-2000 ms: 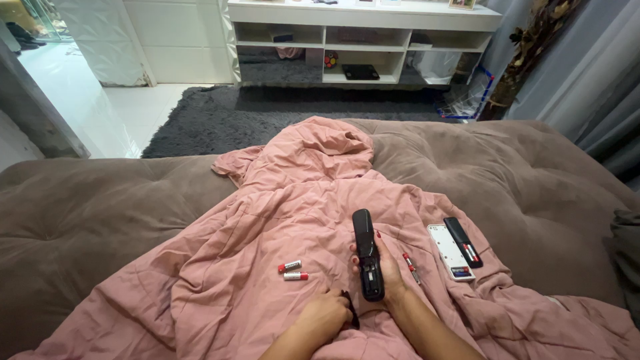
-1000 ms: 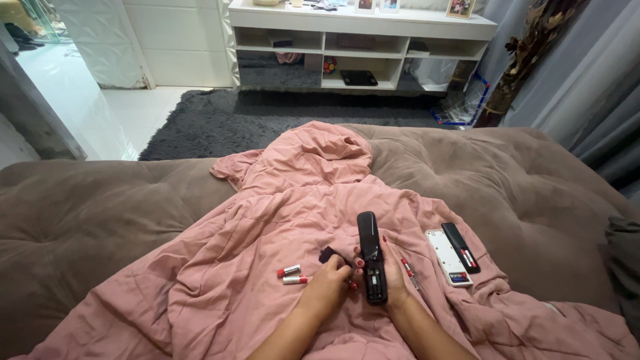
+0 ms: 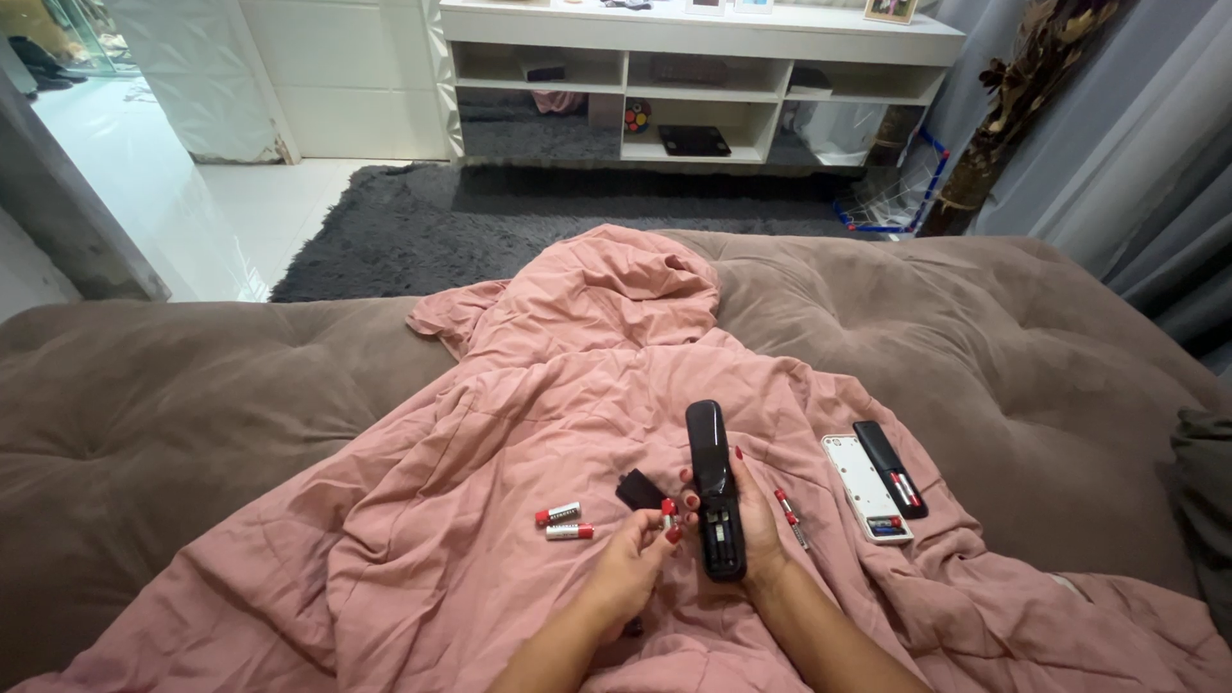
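Note:
My right hand [image 3: 756, 520] holds a black remote control [image 3: 710, 452] with its back up and its battery compartment uncovered. Just left of it, my left hand [image 3: 630, 558] pinches a red and white battery [image 3: 669, 512] between thumb and fingers. A small black cover [image 3: 642, 489] lies on the pink blanket [image 3: 568, 404] beyond those fingertips. Two more batteries [image 3: 570, 530] rest side by side at the left. Right of my right hand lie other red and white batteries [image 3: 791, 518]. Farther right, a white remote [image 3: 861, 486] and a black remote [image 3: 887, 467] lie with batteries showing in both.
The blanket spreads over a brown tufted sofa [image 3: 241, 375]. Beyond are a dark shaggy rug [image 3: 404, 231] and a white TV stand [image 3: 703, 37] with shelves. A dark cloth [image 3: 1203, 491] sits at the right edge. Under my left wrist, a small dark thing is partly hidden.
The small black cover, in my left hand a second ago, now lies on the blanket. My left hand now has hold of a battery. My right hand still holds the remote.

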